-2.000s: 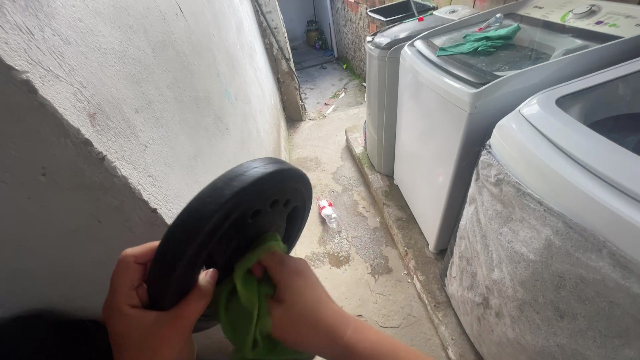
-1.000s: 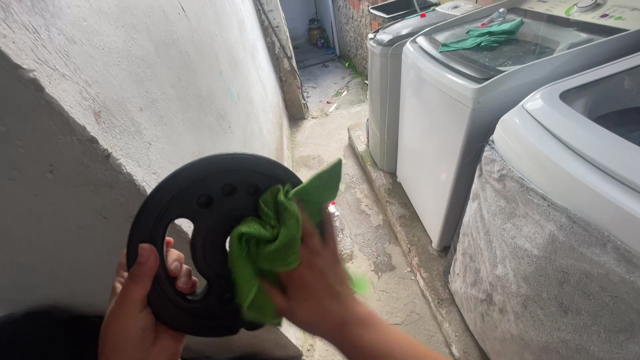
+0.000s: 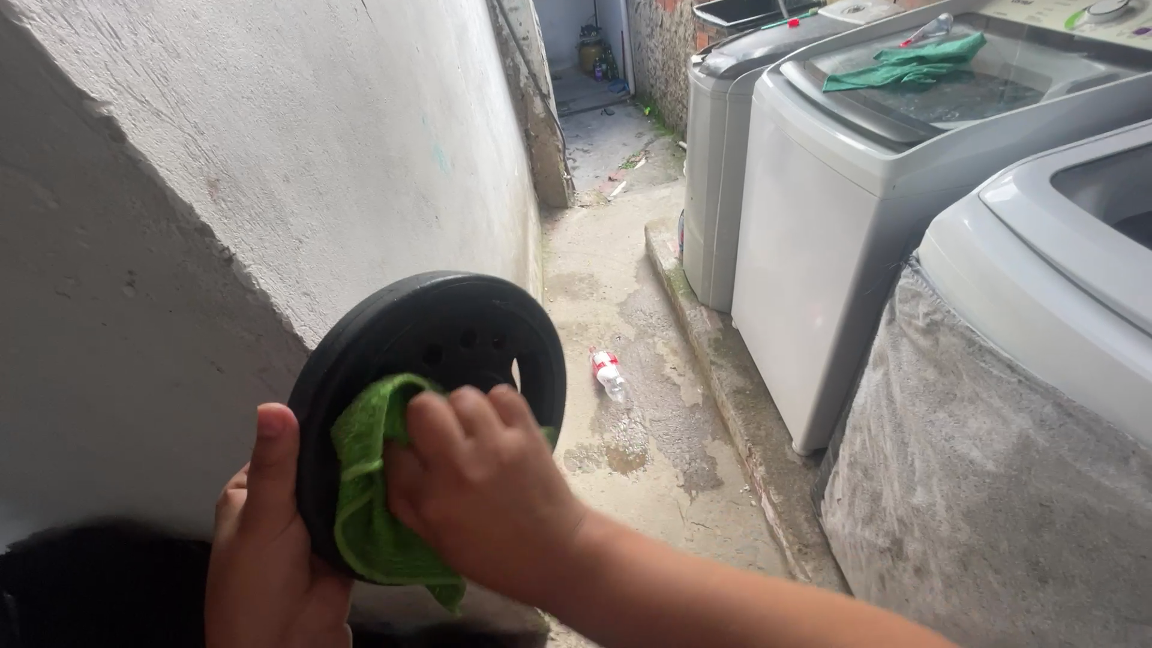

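A round black disc with cut-out openings and small round dimples, which looks like a weight plate (image 3: pixel 432 310), is tilted up in front of me. My left hand (image 3: pixel 274 531) grips its left edge, thumb along the rim and the other fingers mostly hidden behind. Bunched in my right hand (image 3: pixel 486 477) is a green cloth (image 3: pixel 378 504), pressed on the lower left part of the disc's face. A corner of the cloth hangs below the disc, and the cloth and hand cover much of the face.
A rough white wall (image 3: pixel 360 135) runs along the left. Top-loading washing machines (image 3: pixel 801 234) line the right behind a low concrete curb (image 3: pixel 711 378); a teal cloth (image 3: pixel 909 67) lies on one lid. A plastic bottle with a red label (image 3: pixel 607 373) lies on the wet concrete floor.
The disc has turned from facing me more fully to a more slanted angle. My right hand and the green cloth have moved left and down across its face.
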